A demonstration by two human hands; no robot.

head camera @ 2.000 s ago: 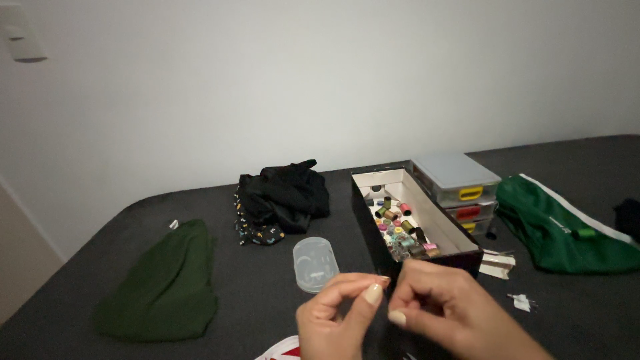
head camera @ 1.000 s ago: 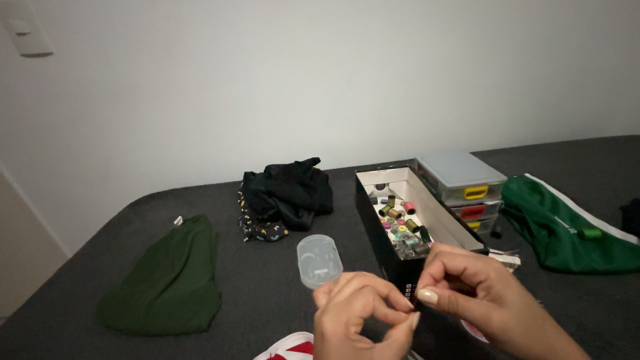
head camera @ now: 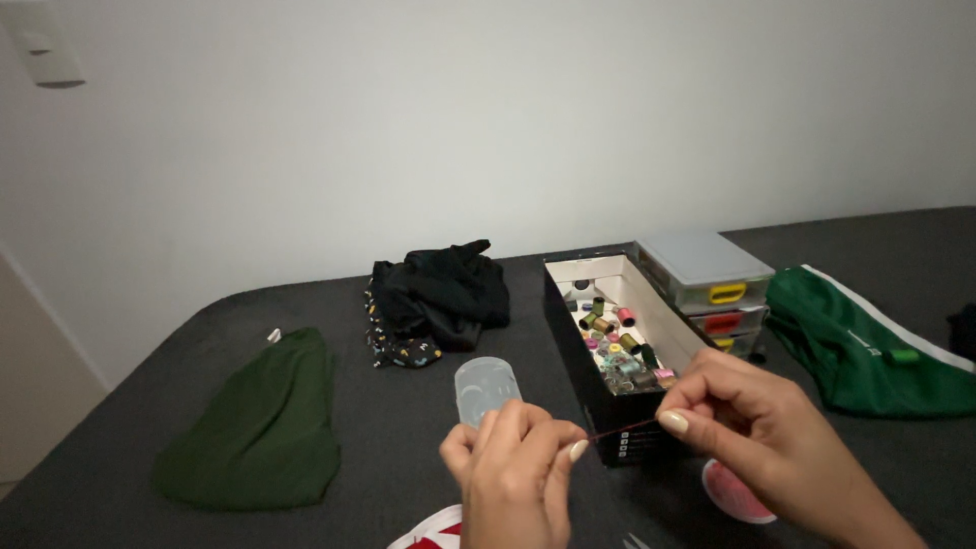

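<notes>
A thin dark red thread (head camera: 621, 429) runs taut between my two hands, in front of the black box. One end is pinched between thumb and forefinger of my left hand (head camera: 526, 465). The fingertips of my right hand (head camera: 743, 431) pinch the other end; whether a needle is there cannot be told. Behind my left hand lies a clear plastic container (head camera: 486, 385), partly covered by it. The open black cardboard box (head camera: 568, 366) holds several thread spools (head camera: 627, 317) and small buttons. Red and white fabric (head camera: 438, 530) shows at the bottom edge.
Dark green cloth (head camera: 259, 427) lies at left, a black garment (head camera: 446, 293) with patterned fabric behind. A small drawer unit (head camera: 705, 263) stands beside the box. At right is a green garment (head camera: 846, 343) with a green spool (head camera: 902, 356). A pink round item (head camera: 736, 492) and scissor tips (head camera: 634, 541) are near my right hand.
My hands were close together a second ago and are now apart, with the thread stretched between them. The pink round item shows more fully beside my right hand.
</notes>
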